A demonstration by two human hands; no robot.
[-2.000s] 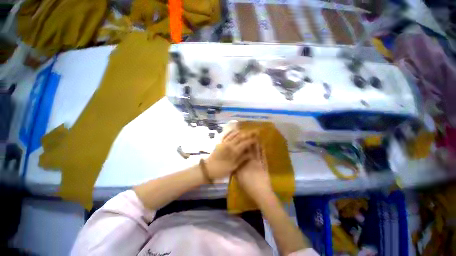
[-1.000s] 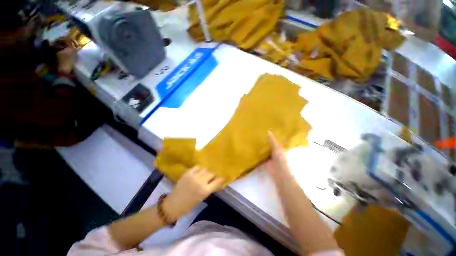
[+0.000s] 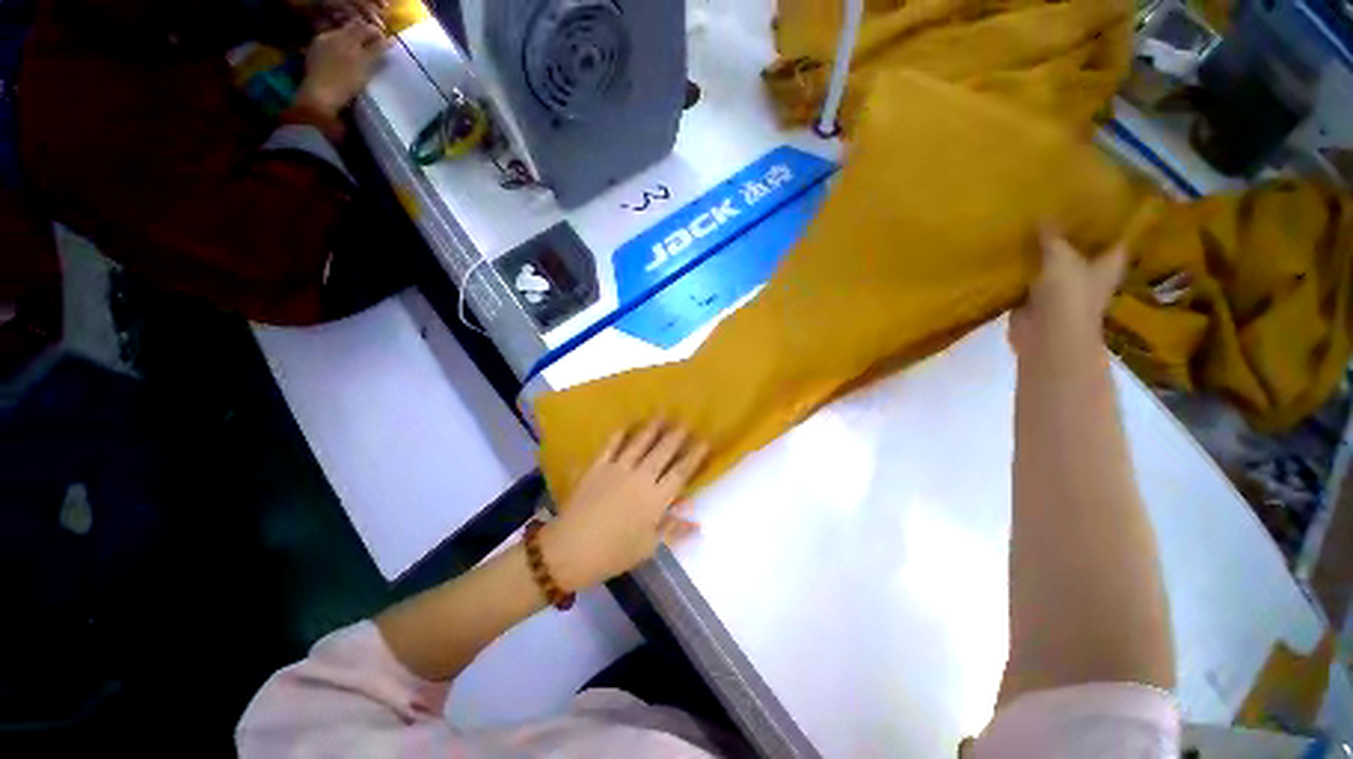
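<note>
A long mustard fabric panel [image 3: 861, 282] lies slantwise over the white table [image 3: 890, 534], from the front edge up to the back. My left hand [image 3: 620, 501], with a beaded bracelet, rests with spread fingers on its near end at the table edge. My right hand [image 3: 1065, 289] is at its far right end, with the cloth edge between thumb and fingers. The panel partly covers the blue "JACK" strip [image 3: 712, 245].
A grey machine housing [image 3: 586, 82] with a round vent stands at the back left. Heaped mustard cloth [image 3: 1246, 304] lies behind and right. Another person's hand [image 3: 344, 60] is at the upper left. A white panel [image 3: 393, 430] sits below the table edge.
The view has swung left, away from the sewing head. The panel has been spread out longer towards the back. My right hand has moved from the panel's near side to its far end.
</note>
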